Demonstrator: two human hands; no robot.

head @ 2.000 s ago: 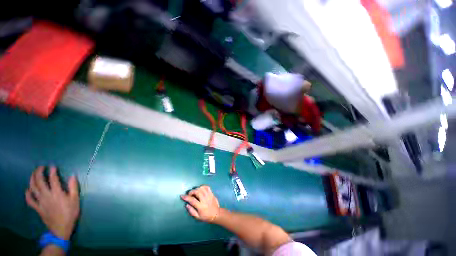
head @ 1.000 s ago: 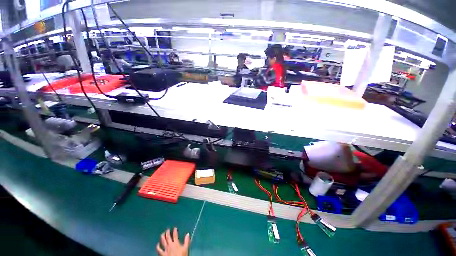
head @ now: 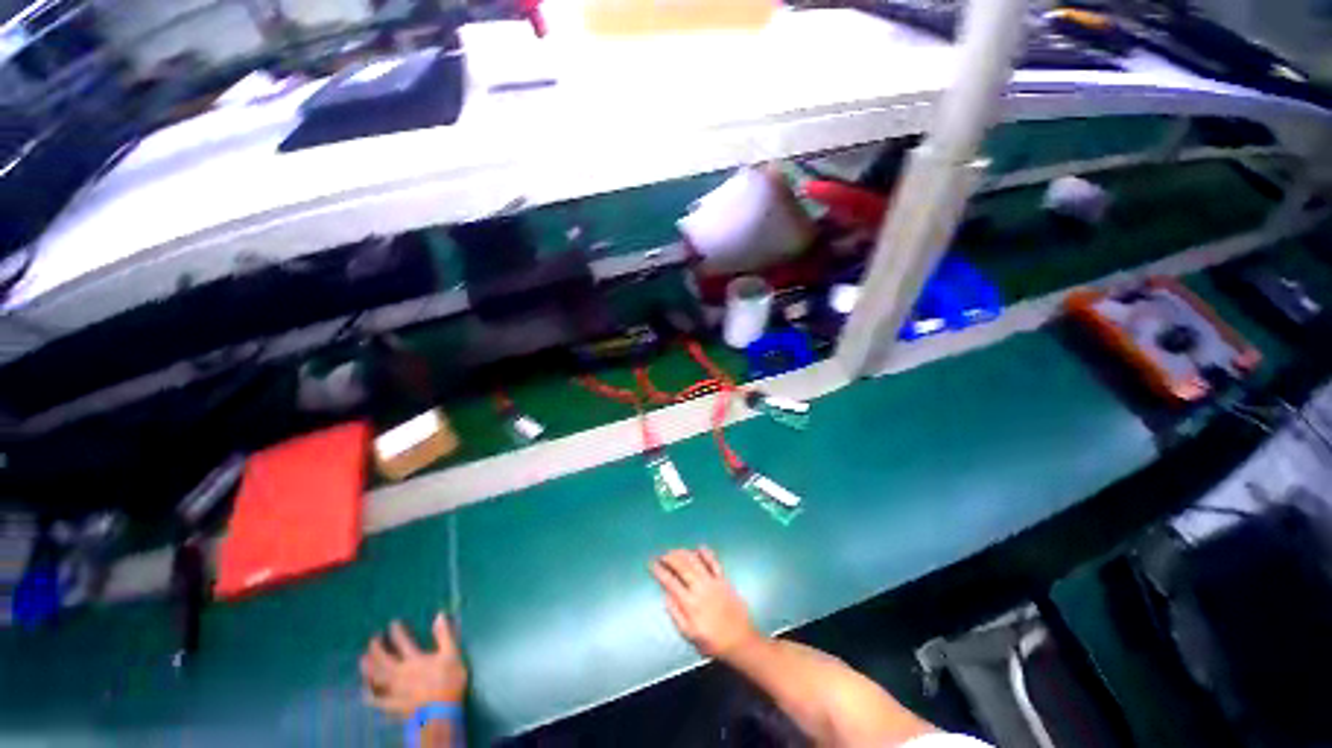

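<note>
My left hand (head: 415, 669), with a blue band at the wrist, lies on the green bench mat (head: 570, 585) with fingers apart and nothing in it. My right hand (head: 704, 599) rests on the mat to its right, empty, its fingers partly bent. Beyond my right hand, a wired circuit board (head: 669, 481) and another circuit board (head: 771, 494) lie on the mat with red lead wires (head: 723, 424). A third board (head: 782, 406) lies near the pale strip, and one more (head: 523, 427) lies behind it. Neither hand touches the boards.
A red-orange tray (head: 297, 509) and tan carton (head: 415, 443) lie at left, near a dark rod (head: 189, 592). A white roll (head: 747, 311) and blue bins (head: 952, 298) stand by the pale post (head: 923, 219). An orange-framed unit (head: 1161, 339) lies at right. A white shelf (head: 584, 124) runs above.
The view has swung down and to the right since a second ago. My right hand has come into view beside my left on the mat. The boards still lie by the pale strip.
</note>
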